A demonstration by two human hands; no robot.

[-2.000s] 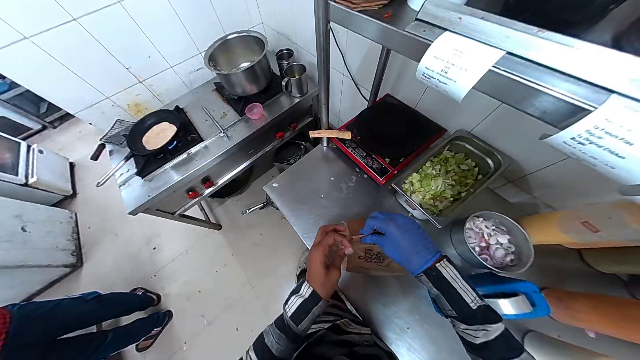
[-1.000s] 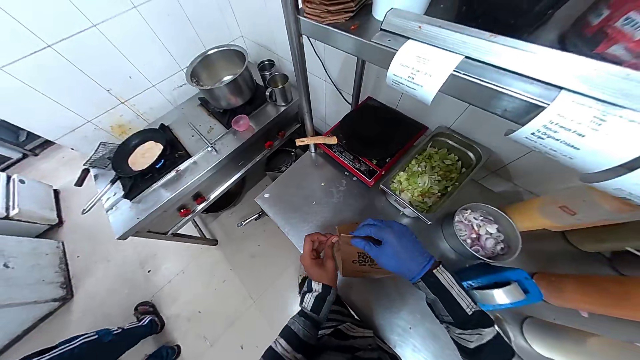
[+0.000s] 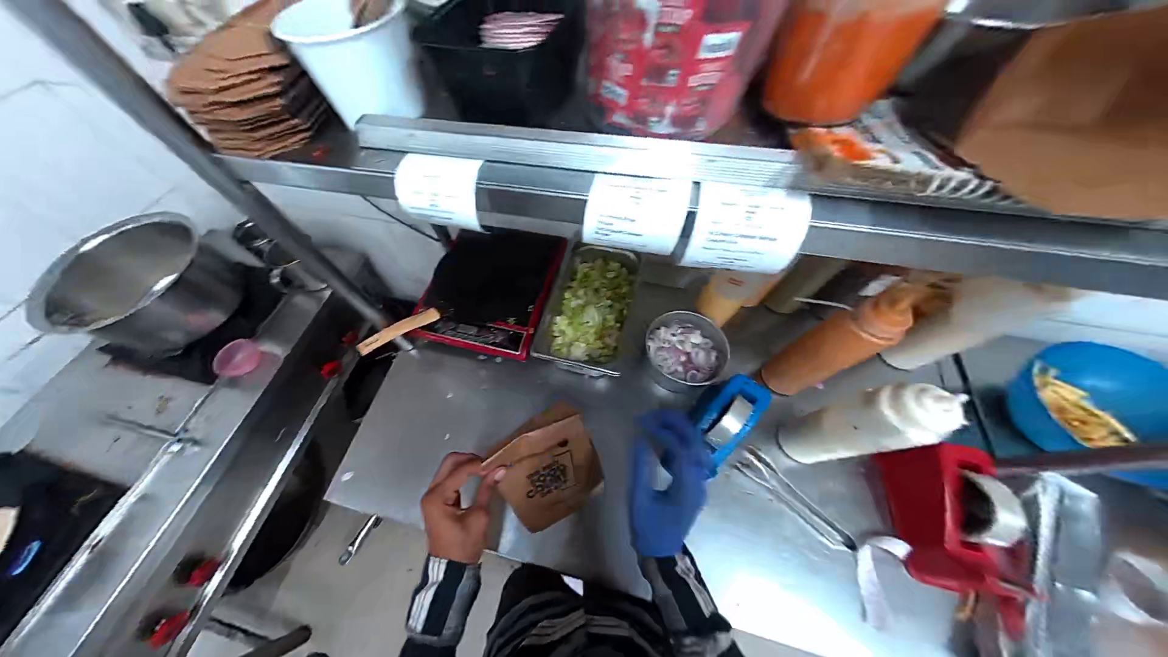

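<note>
My bare left hand [image 3: 463,506] pinches the left corner of a brown paper pouch [image 3: 550,476] with dark print, above the steel counter [image 3: 415,415]. The pouch is partly spread at its top. My right hand [image 3: 669,479], in a blue glove, is to the right of the pouch and apart from it. Its fingers are curled beside a blue-handled tool [image 3: 733,420] with a metal part; whether they touch it or hold anything cannot be told. Behind the hands are a steel tray of chopped green vegetable [image 3: 591,312] and a steel bowl of sliced onion [image 3: 686,351].
A black and red induction cooktop [image 3: 493,292] has a wooden handle [image 3: 399,331] at its left corner. Sauce bottles [image 3: 867,424], tongs [image 3: 794,497], a red holder [image 3: 931,516] and a blue bowl of fries [image 3: 1086,401] lie right. Above runs a loaded steel shelf [image 3: 547,187]; left, a large pot [image 3: 137,283].
My right hand has left the pouch and moved right, near the blue-handled tool. My left hand still holds the pouch. The view has swung to the right.
</note>
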